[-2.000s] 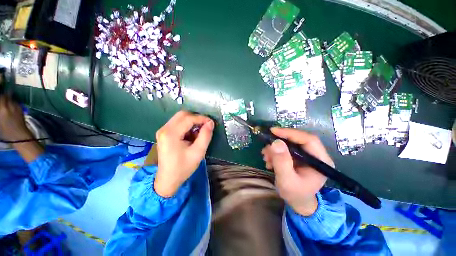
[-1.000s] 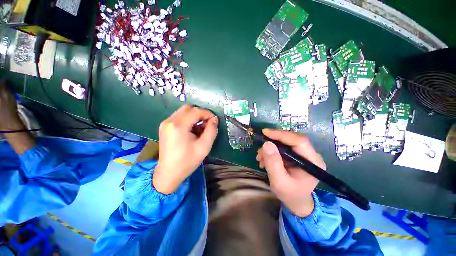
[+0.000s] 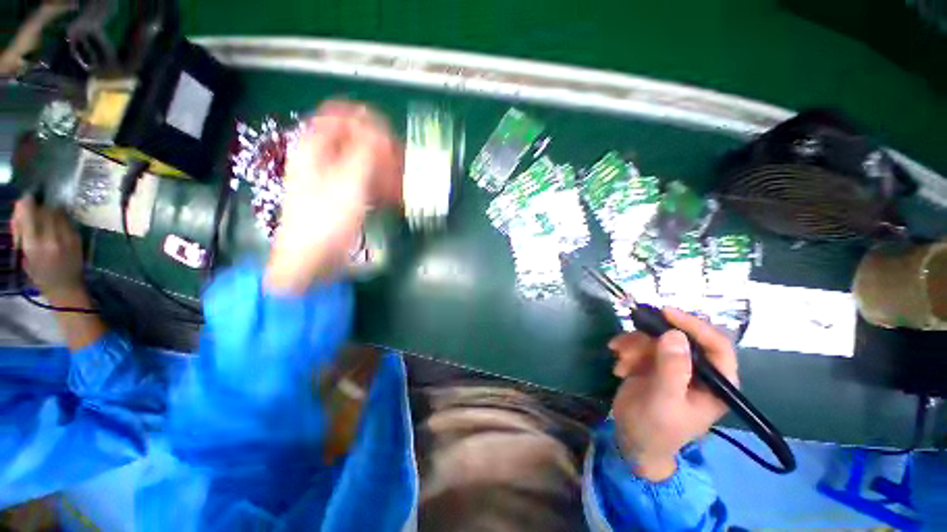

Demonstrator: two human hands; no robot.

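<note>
My right hand (image 3: 670,390) is shut on the black handle of a soldering iron (image 3: 732,400). Its thin metal tip points up and left, just below the piled circuit boards. My left hand (image 3: 343,171) is blurred and raised over the heap of white connector leads (image 3: 260,166), covering part of it. A blurred green-and-white circuit board (image 3: 429,171) shows right beside its fingers; I cannot tell whether the hand touches it. More circuit boards (image 3: 540,223) lie in overlapping piles right of centre.
A black soldering station (image 3: 177,109) stands at the left, with a cable and a small white-and-red object (image 3: 187,250). A black fan (image 3: 805,192), white paper (image 3: 800,318) and tan cylinder (image 3: 901,286) are at right. A pale rail (image 3: 498,88) runs behind. Another person's hand (image 3: 50,244) is at left.
My left hand has moved up and left to the heap. My right hand and iron have moved right, away from the former board spot, where no board shows now. The view has shifted, showing the rail.
</note>
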